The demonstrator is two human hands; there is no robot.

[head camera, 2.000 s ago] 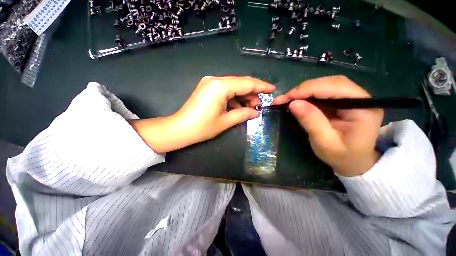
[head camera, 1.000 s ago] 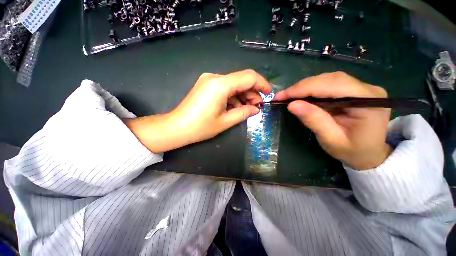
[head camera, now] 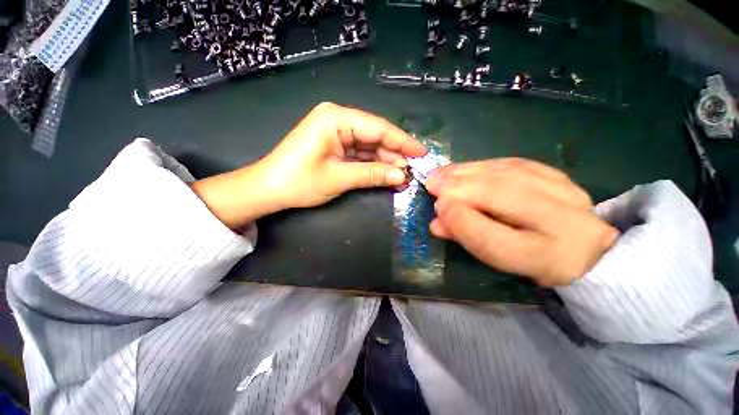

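My left hand (head camera: 324, 162) pinches a small dark metal part (head camera: 407, 174) between thumb and index fingertips. My right hand (head camera: 519, 212) is turned palm down, its fingertips close to the part from the right. A thin tip (head camera: 419, 177) shows between the right fingertips and the part; the black body of the tweezers is hidden under the hand. The shiny strip (head camera: 417, 235), white and blue with a clear lower end, lies upright on the dark green mat below the fingertips. Its upper part is partly covered by both hands.
A clear left tray (head camera: 186, 87) holds a heap of metal parts. A clear right tray (head camera: 421, 79) holds fewer parts. A parts bag (head camera: 24, 81) with a printed label (head camera: 69, 28) lies far left. A wristwatch (head camera: 715, 107) and a dark slim tool (head camera: 709, 162) lie far right.
My right hand has rolled over to palm down, and the black tweezers body no longer shows. My left fingertips have shifted slightly left, still on the part. The view has shifted slightly.
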